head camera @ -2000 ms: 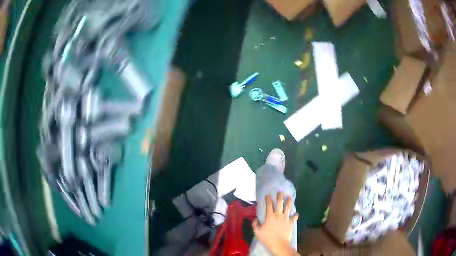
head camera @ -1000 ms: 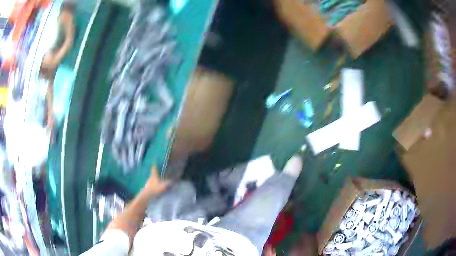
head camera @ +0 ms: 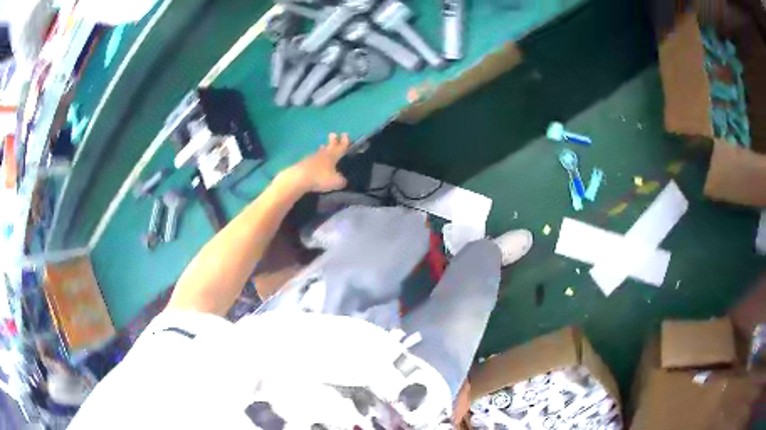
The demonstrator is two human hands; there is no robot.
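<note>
My left hand (head camera: 323, 168) rests at the front edge of the green bench (head camera: 285, 126), fingers spread, holding nothing. Grey handheld fan bodies (head camera: 336, 59) lie piled on the bench beyond it. A black and silver boxy device, which looks like the screw feeder (head camera: 220, 138), stands on the bench to the left of the hand. A few loose grey fan bodies (head camera: 168, 214) lie further left. Of my right hand, only a small patch of skin (head camera: 461, 405) shows beside the thigh at the bottom; its fingers are hidden.
A carton of white fans (head camera: 546, 399) stands at the bottom and a carton of teal fans (head camera: 726, 92) at the upper right. Blue-and-teal fans (head camera: 573, 176) and crossed white strips (head camera: 630, 243) lie on the floor. An orange-and-white carton (head camera: 78, 301) stands at the left bench end.
The view has swung left along the bench, bringing the boxy device into clearer view. My left hand came into view and stays near the bench edge. The hand on the leg earlier is now mostly out of view.
</note>
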